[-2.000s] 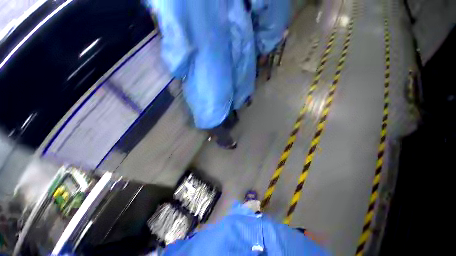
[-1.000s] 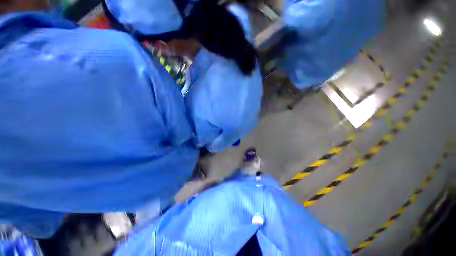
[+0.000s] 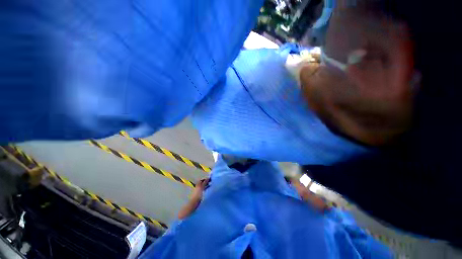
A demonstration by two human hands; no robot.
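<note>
My left hand (image 3: 195, 198) hangs at the left edge of my blue smock (image 3: 253, 202), small and blurred. My right hand (image 3: 307, 193) is at the smock's right edge, partly cut off by cloth and blurred. I cannot make out the fingers of either hand or anything held. Right in front, a person in a blue smock (image 3: 268, 101) leans across the view. At the top, beyond that person, is a blurred dark green area with small pale parts (image 3: 283, 20); I cannot tell what it is.
Another blue smock (image 3: 101, 66) fills the upper left, very close. Dark hair or cloth (image 3: 395, 192) blocks the right side. Yellow-black floor stripes (image 3: 147, 165) run at the left. A black rack or crate (image 3: 71, 222) with a white label (image 3: 136, 240) stands at the lower left.
The view has swung round and closer to the people. Floor stripes that were on the right now lie on the left. Both my hands have come into view.
</note>
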